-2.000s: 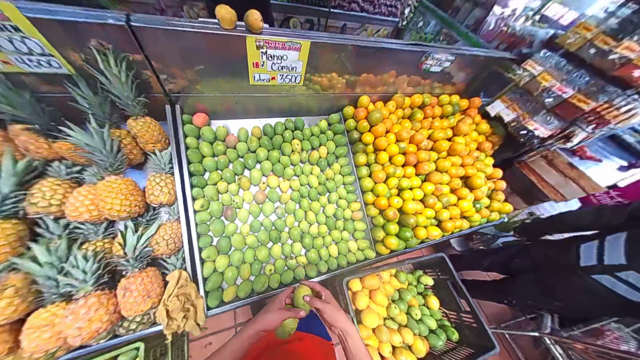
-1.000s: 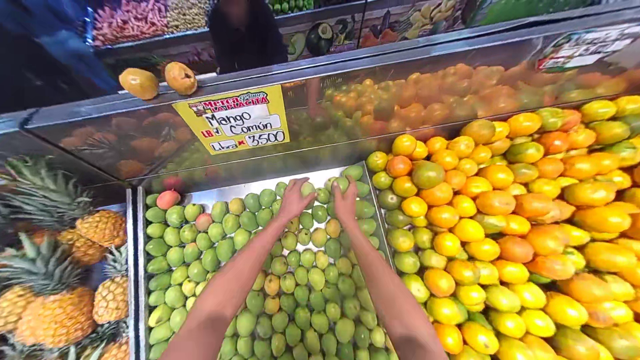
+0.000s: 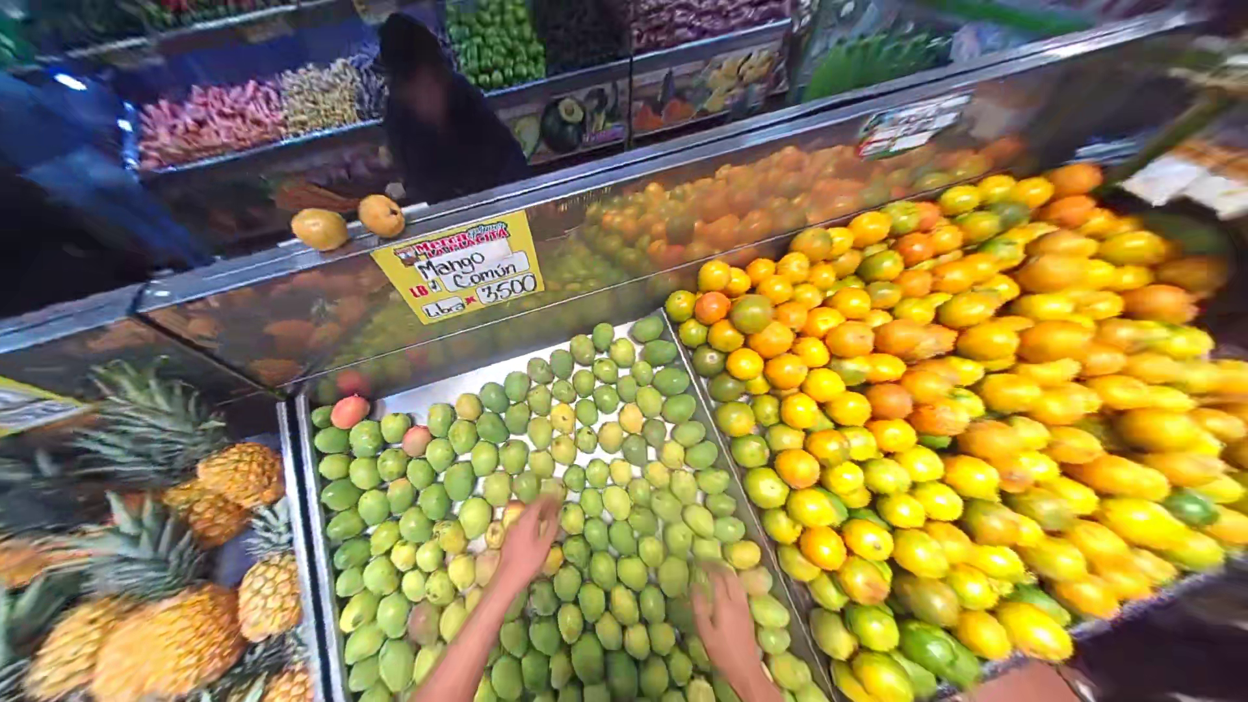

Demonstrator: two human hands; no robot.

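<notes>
Green and yellowish mangoes (image 3: 585, 575) lie in rows in a metal display bin, with bare metal showing between some of them. My left hand (image 3: 531, 531) rests over the middle of the mangoes, its fingertips by a few of them; whether it grips one cannot be told. Farther right, my right hand (image 3: 720, 609) is blurred, low over the mangoes near the bin's right divider, palm down with its fingers spread and nothing seen in it. A reddish mango (image 3: 349, 411) sits at the bin's back left corner.
Pineapples (image 3: 171, 639) fill the left bin. Orange and yellow fruits (image 3: 907, 439) are heaped on the right. Behind rises a metal back panel with a yellow price sign (image 3: 463, 268) and two yellow fruits (image 3: 320, 229) on its ledge. A person (image 3: 444, 117) is beyond it.
Both hands have come from the back of the mango bin toward its front and moved apart. Two seconds ago they held mangoes in front of the bin. The view has shifted.
</notes>
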